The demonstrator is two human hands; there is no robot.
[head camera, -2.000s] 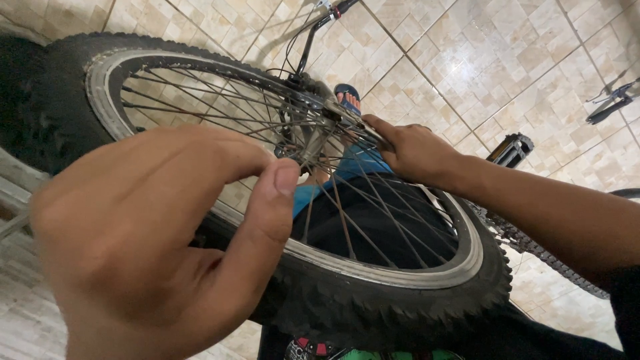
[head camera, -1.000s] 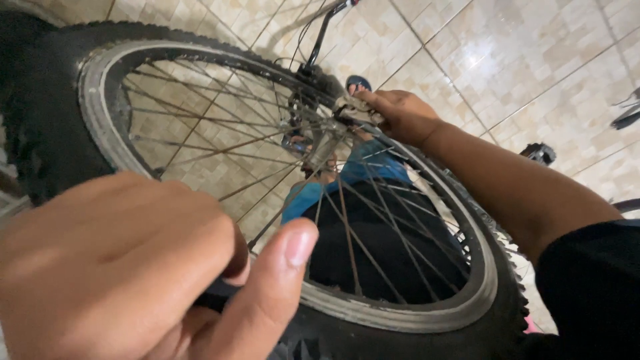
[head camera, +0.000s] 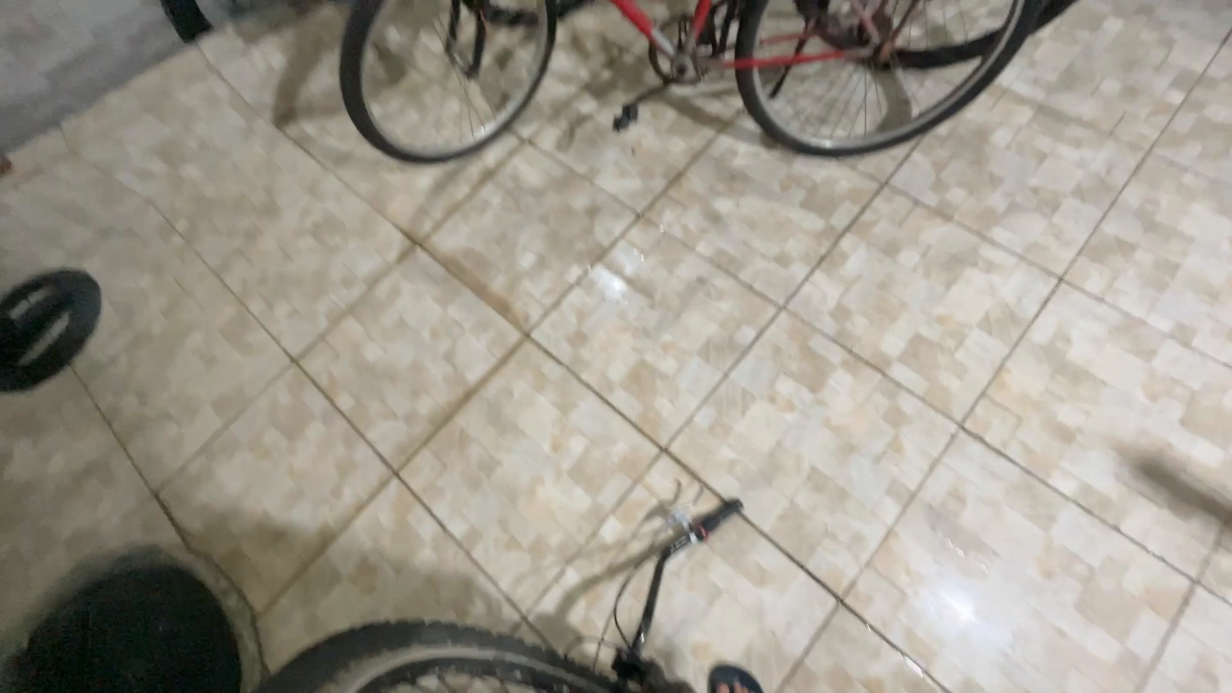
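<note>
Neither my left hand nor my right hand shows in the head view. At the bottom edge is the upper part of a bicycle wheel with a knobby black tire (head camera: 414,637). Just right of it, a black handlebar (head camera: 653,597) with a grip, a lever and a cable reaches up over the tiled floor. What my hands hold or touch is out of view.
A red bicycle (head camera: 780,61) stands at the top on the tiled floor (head camera: 597,385). A round black object (head camera: 135,626) is at the lower left, and a dark ring-shaped object (head camera: 67,332) at the left edge. A foot in a dark sandal (head camera: 733,680) shows at the bottom.
The view has swung up and away from the wheel to the floor and the red bicycle. Both hands, seen at the wheel before, are out of the picture.
</note>
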